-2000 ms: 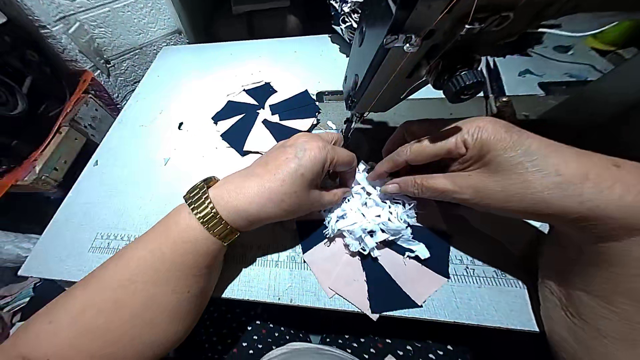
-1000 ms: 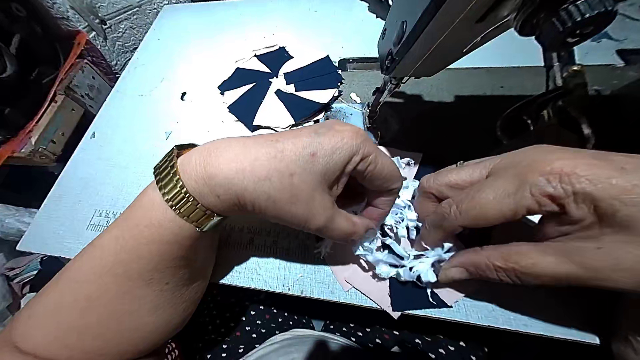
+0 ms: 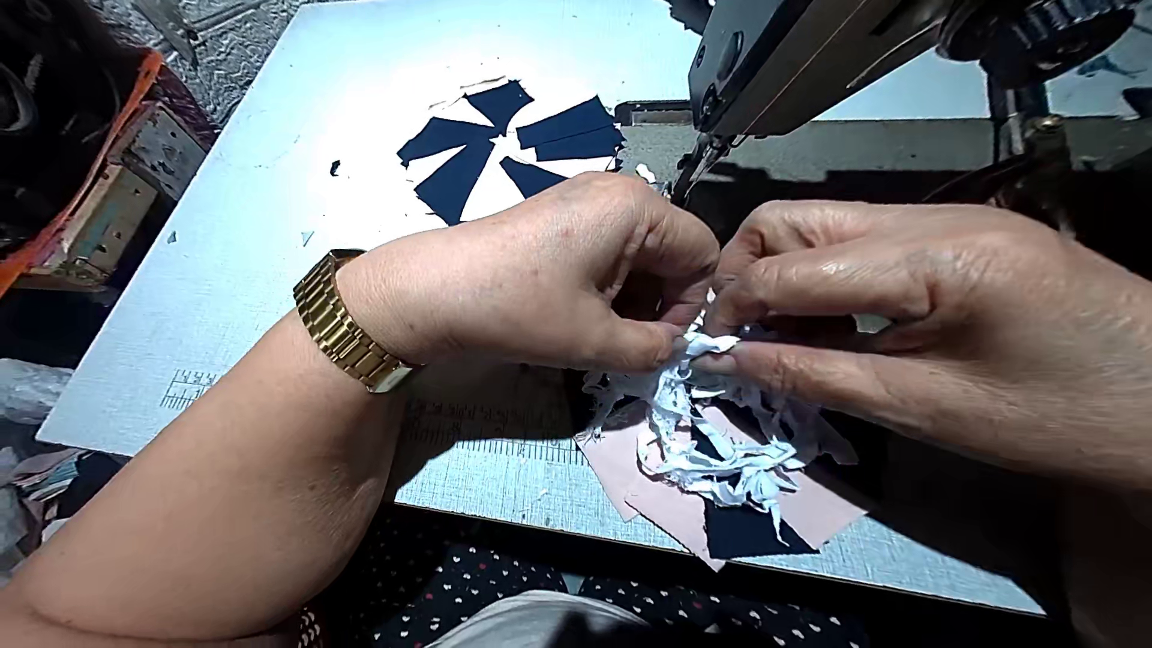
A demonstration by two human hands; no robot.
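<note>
Frayed white fabric strips (image 3: 720, 459) lie over a round patchwork of pink and navy fabric wedges (image 3: 675, 513) at the table's front edge. My left hand (image 3: 558, 279), with a gold watch at the wrist, pinches the strips' upper part between thumb and fingers. From the right, my right hand (image 3: 882, 315) grips the same strips, its fingertips close to those of the left. Both hands are just in front of the sewing machine's needle and presser foot area (image 3: 688, 175). A second round patchwork of navy and white-looking wedges (image 3: 463, 171) lies flat beyond my left hand.
The sewing machine head (image 3: 774, 63) overhangs the work at the upper right. The pale table (image 3: 225, 270) has printed ruler markings near its front edge. Fabric scraps (image 3: 54, 486) and a wooden box (image 3: 108, 216) are at the left. My lap in dotted cloth (image 3: 477, 576) is below.
The white strips were bunched in a heap on the patchwork; they are now spread into loose strands hanging from my fingers. The view has moved closer.
</note>
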